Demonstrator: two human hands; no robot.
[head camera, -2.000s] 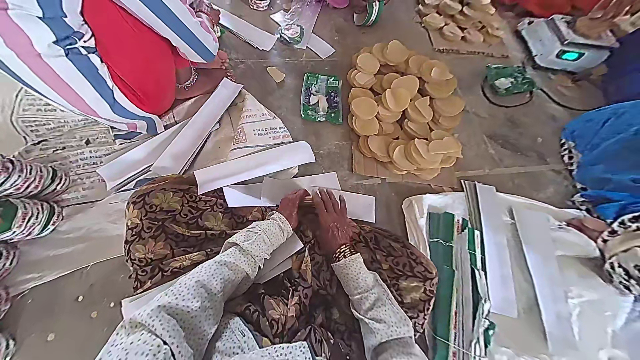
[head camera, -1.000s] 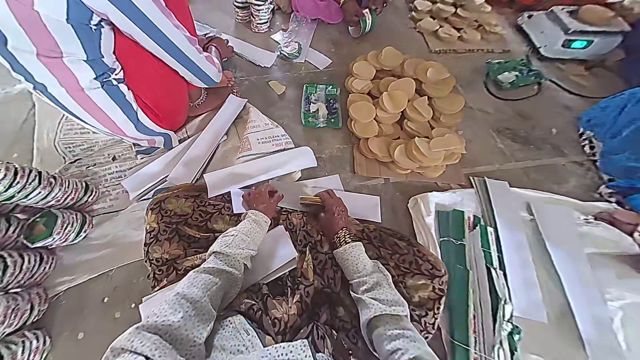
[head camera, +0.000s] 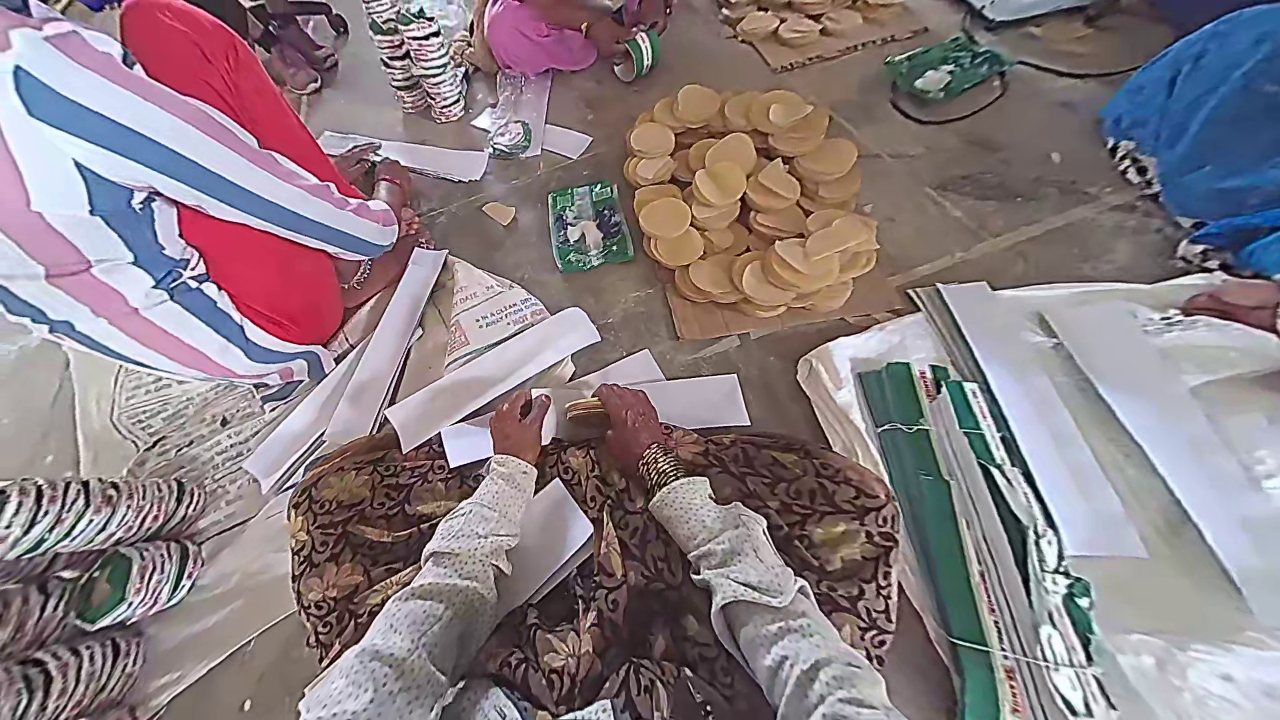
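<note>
My right hand (head camera: 628, 425) grips a small stack of thin tan discs (head camera: 584, 408) on edge. Just to its left, my left hand (head camera: 520, 428) has its fingers closed at a white paper strip (head camera: 470, 442); its exact hold is partly hidden. Another white strip (head camera: 700, 401) lies flat beyond the right hand. A wide white strip (head camera: 495, 378) slants above the left hand. White sheets (head camera: 550, 540) rest on my lap between the forearms. Many more tan discs (head camera: 750, 190) are heaped on cardboard (head camera: 690, 318) farther forward.
A green-printed packet (head camera: 590, 227) lies left of the heap. Rolled stacks (head camera: 100, 520) stand at the left. Tied green and white strips (head camera: 925, 500) lie on white sheeting (head camera: 830, 370) at the right. A person in striped clothing (head camera: 130, 200) sits at the left, another in blue (head camera: 1210, 140) at the right.
Two seconds ago both hands lay close together on the white strips; now they are a little apart, and tan discs show in the right hand. The view has shifted.
</note>
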